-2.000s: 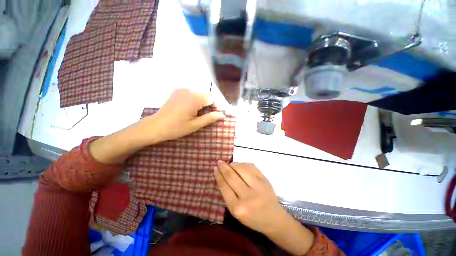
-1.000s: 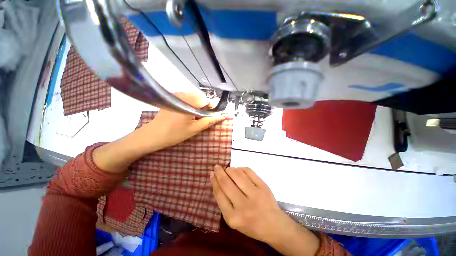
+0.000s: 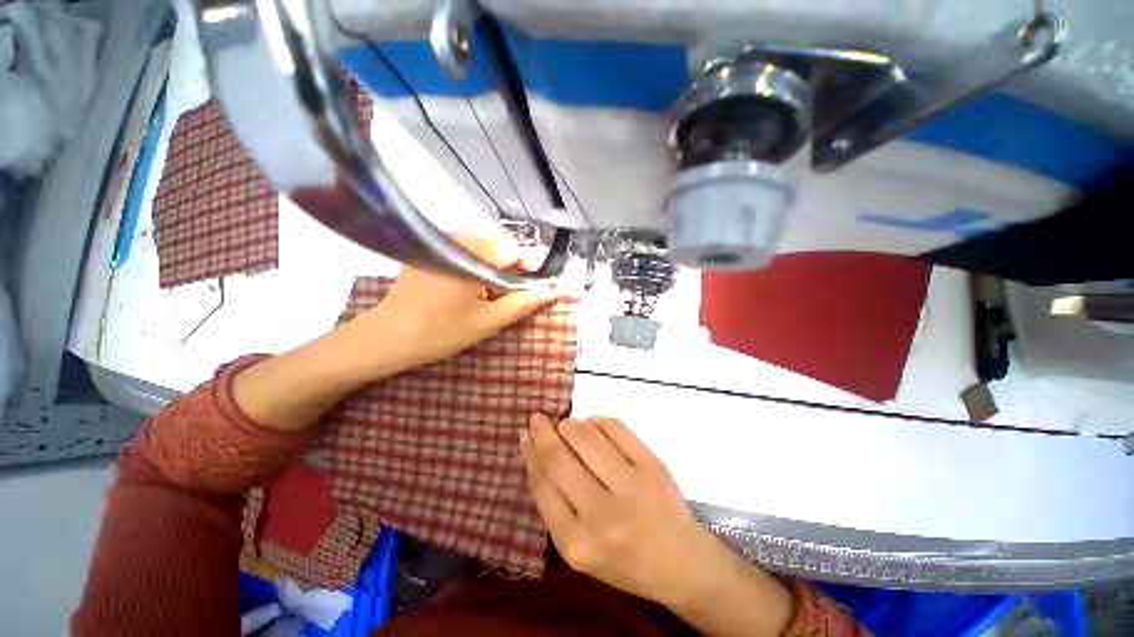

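Observation:
A plaid pocket piece (image 3: pixel 435 429) lies in front of the sewing machine (image 3: pixel 597 112), its far right corner at the brightly lit needle area. My left hand (image 3: pixel 442 305) lies flat on its far part, fingertips beside the needle area and partly behind a curved metal guard. My right hand (image 3: pixel 609 498) holds the cloth's right edge nearer me between thumb and fingers. The needle and presser foot are hard to make out in the glare. A red fabric edge under the plaid cannot be made out.
Plaid pieces (image 3: pixel 218 199) lie at the far left. A red pocket piece (image 3: pixel 821 317) lies right of the needle, with a black tool (image 3: pixel 991 326) and small brown tab (image 3: pixel 980 401) beyond. A finished piece (image 3: pixel 296 513) hangs low left above a blue bin (image 3: pixel 373 585).
Since two seconds ago the view has shifted, and the machine head and curved guard now cover more of the far left. Both hands stay at about the same places on the cloth.

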